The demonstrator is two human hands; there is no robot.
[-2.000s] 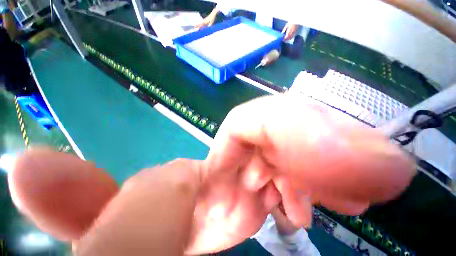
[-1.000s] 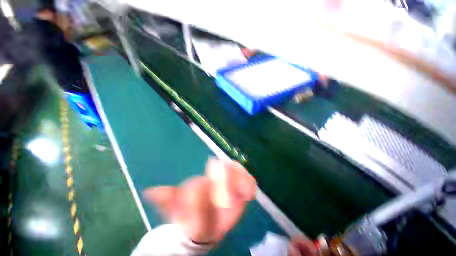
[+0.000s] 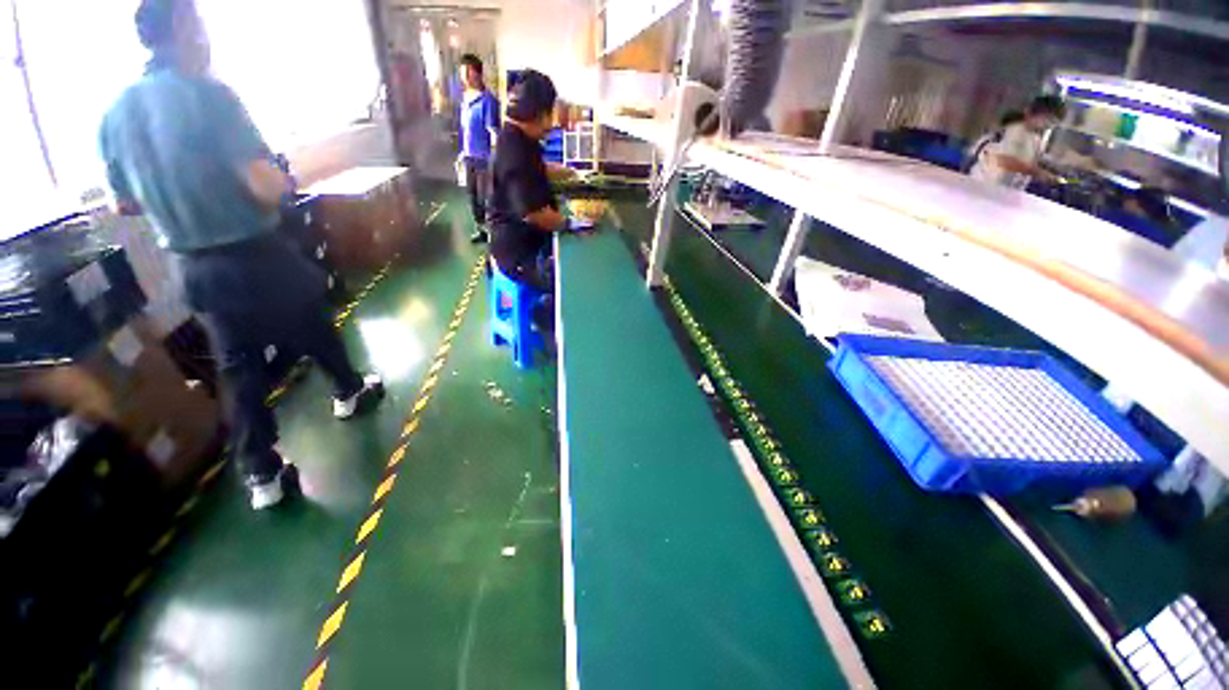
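Note:
Neither of my hands is in view. The teal-green bench surface [image 3: 660,458] runs away from me in the middle of the picture. Beside it, past a pale rail [image 3: 795,559], a long single row of small green circuit boards [image 3: 805,518] lies on the dark green belt [image 3: 755,344]. The nearest board is at the lower right of the bench.
A blue tote [image 3: 930,458] of white parts stands across the belt, near a brown-handled tool [image 3: 1108,504] and white housings [image 3: 1170,661]. A person in black [image 3: 519,196] sits at the bench's far end. Another [image 3: 223,202] walks at left, near dark boxes. A long shelf [image 3: 943,229] crosses above.
The view has swung left and up toward the aisle. My hand, the white piece and the amber-and-metal tool have left the picture. People at left and the far end now show.

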